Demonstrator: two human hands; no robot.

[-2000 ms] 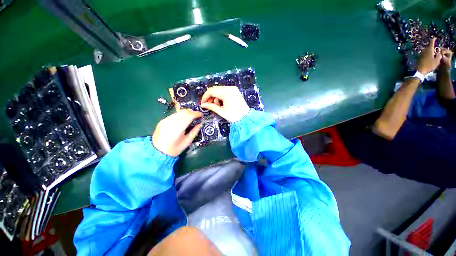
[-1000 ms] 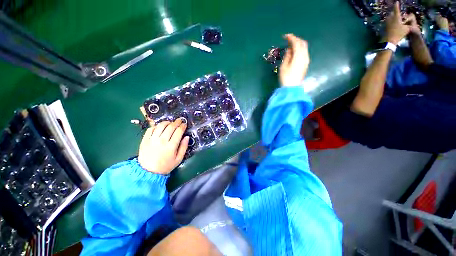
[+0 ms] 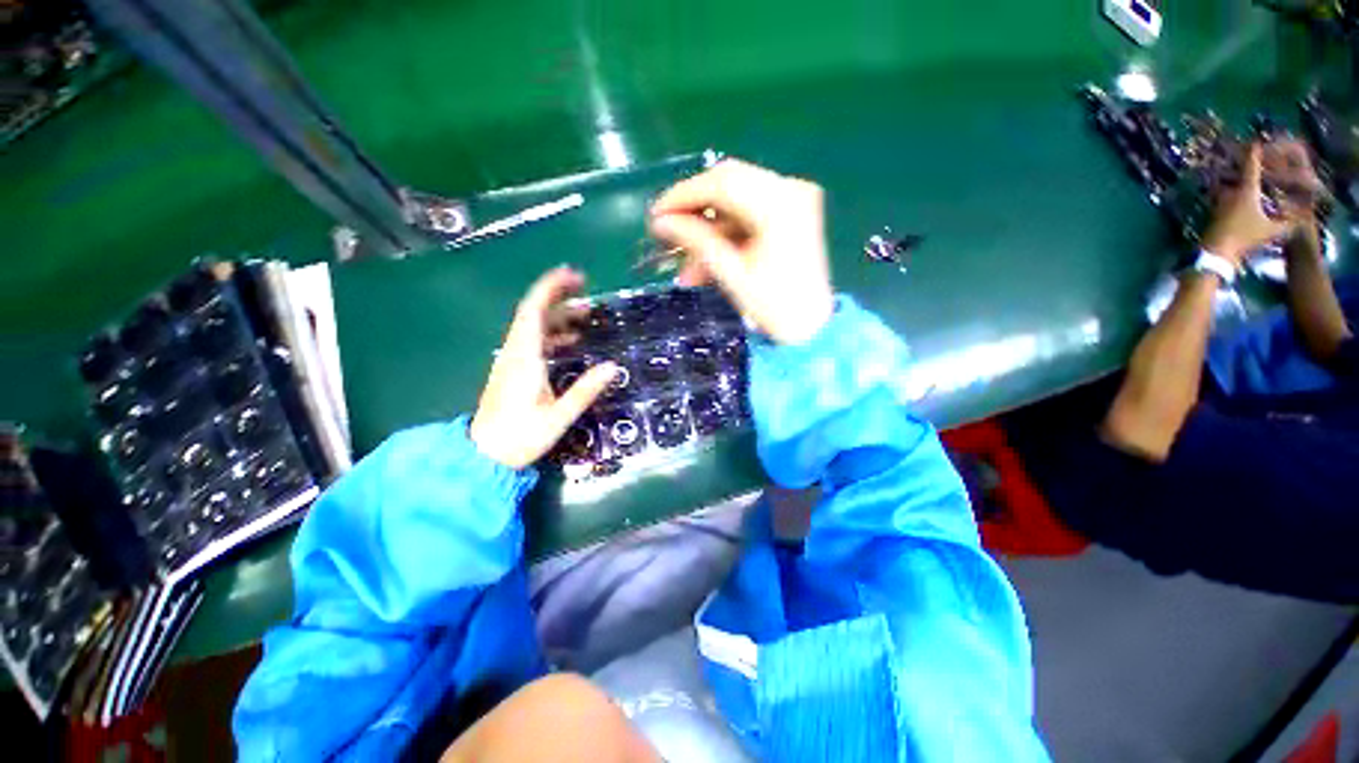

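The blister tray [image 3: 656, 365] lies on the green mat in front of me, with dark ring parts in its square pockets. My left hand [image 3: 529, 391] is at the tray's left edge, fingers and thumb apart, blurred at the fingertips. My right hand [image 3: 760, 251] is raised over the tray's far edge, thumb and fingers pinched on small dark parts [image 3: 657, 257]; blur hides how many. A small loose parts pile [image 3: 891, 246] lies on the mat to the right of my right hand.
A tray stack [image 3: 194, 410] with white sheets stands at left. A metal stand [image 3: 283, 119] slants at upper left, with tweezers [image 3: 517, 221] beside its foot. At right, a neighbour's hands [image 3: 1259, 201] are in a dark parts heap [image 3: 1148, 149]. A white object [image 3: 1133, 18] lies far right.
My right hand has come back from the loose pile to above the tray with small parts, and the pile looks smaller. My left hand has lifted and opened at the tray's left side.
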